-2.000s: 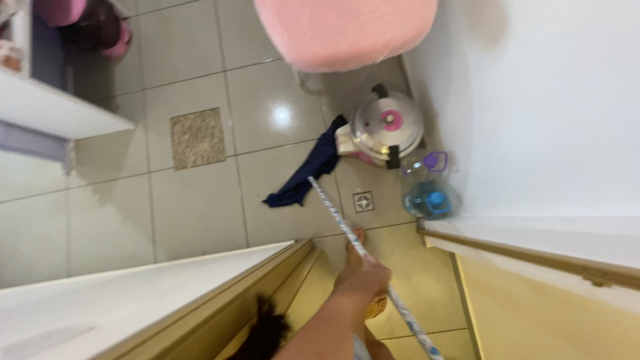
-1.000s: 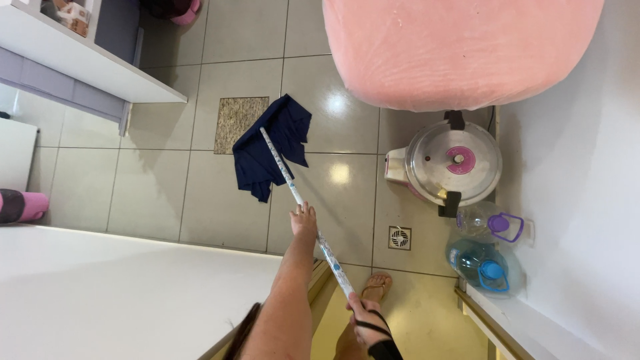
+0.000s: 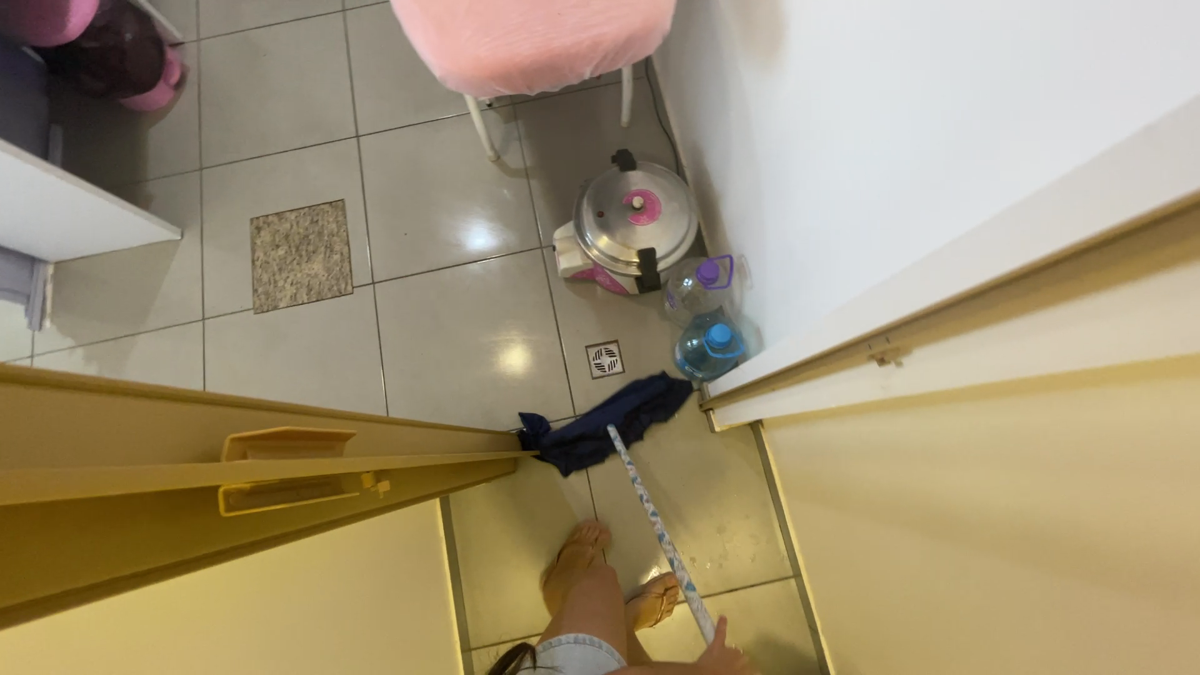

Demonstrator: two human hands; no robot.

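A navy blue cloth (image 3: pixel 619 422) lies bunched on the tiles across the doorway, its left end at the edge of the sliding door. A patterned white and blue pole (image 3: pixel 661 530) runs from the cloth down to the bottom edge. My left hand (image 3: pixel 727 656) is closed around the pole's lower part, with one finger extended, and is partly cut off by the frame. My right hand is out of view. Whatever joins the pole to the cloth is hidden under the fabric. My sandalled feet (image 3: pixel 577 553) stand left of the pole.
An electric pressure cooker (image 3: pixel 637 220) stands by the right wall, beside a clear jug with a purple cap (image 3: pixel 698 286) and a blue-capped jug (image 3: pixel 708 347). A floor drain (image 3: pixel 605 359) lies near them. Above is a pink-covered chair (image 3: pixel 534 42); the door edge (image 3: pixel 281 459) juts in from the left.
The cloth has moved from beside the granite floor square to the doorway, near the jugs. My right hand, on the pole one second ago, has gone out of view. The view has shifted.
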